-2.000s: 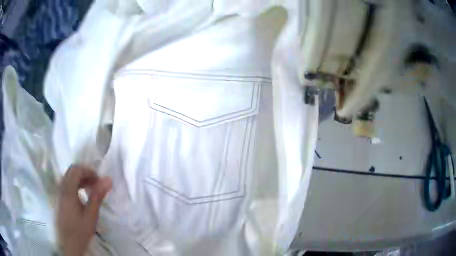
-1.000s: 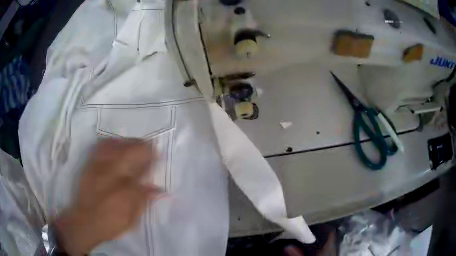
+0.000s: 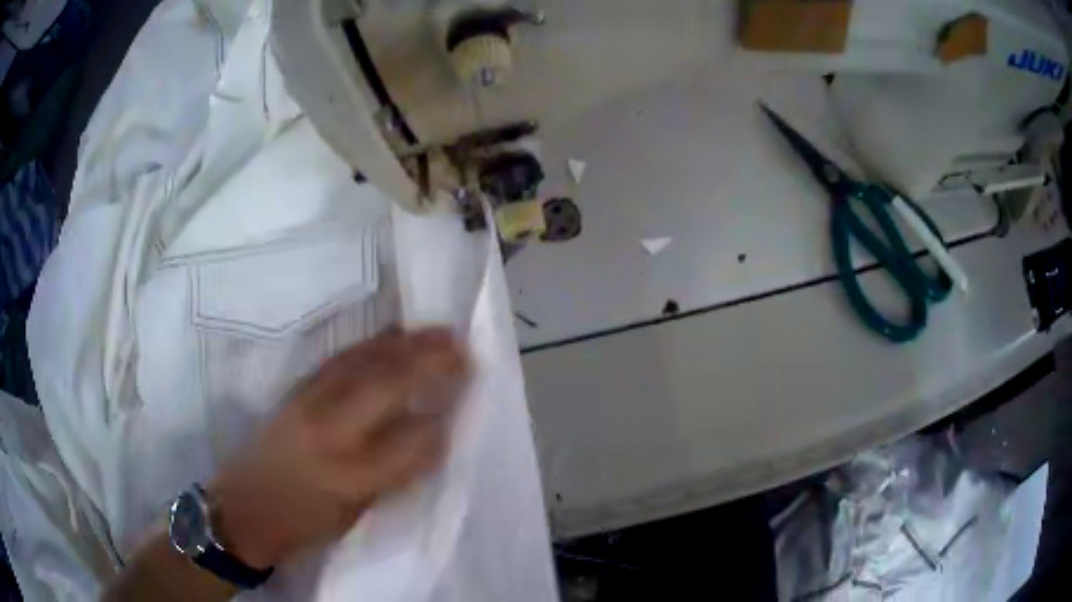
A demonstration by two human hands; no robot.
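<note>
The white garment (image 3: 106,306) lies left of the machine, with a dark-stitched pointed pocket flap (image 3: 282,282). A plain white band (image 3: 511,494) runs along its right edge, from the presser foot area (image 3: 476,218) down past the table's front edge. My left hand (image 3: 364,423), blurred, with a watch at the wrist, comes from the lower left and lies over the garment, fingertips beside the band. Whether the fingers pinch cloth cannot be told. My right hand is out of the picture. The needle tip is too small to make out.
The cream machine head (image 3: 635,71) spans the top. Teal-handled shears (image 3: 876,253) and a slim white stick (image 3: 929,241) lie at right. Small white scraps (image 3: 656,245) lie near the foot. A crumpled plastic bag (image 3: 870,529) is below the table edge (image 3: 752,470).
My left hand has moved right across the garment towards the band. The band, twisted loose over the bed before, now lies along the garment's edge, its angular end out of sight.
</note>
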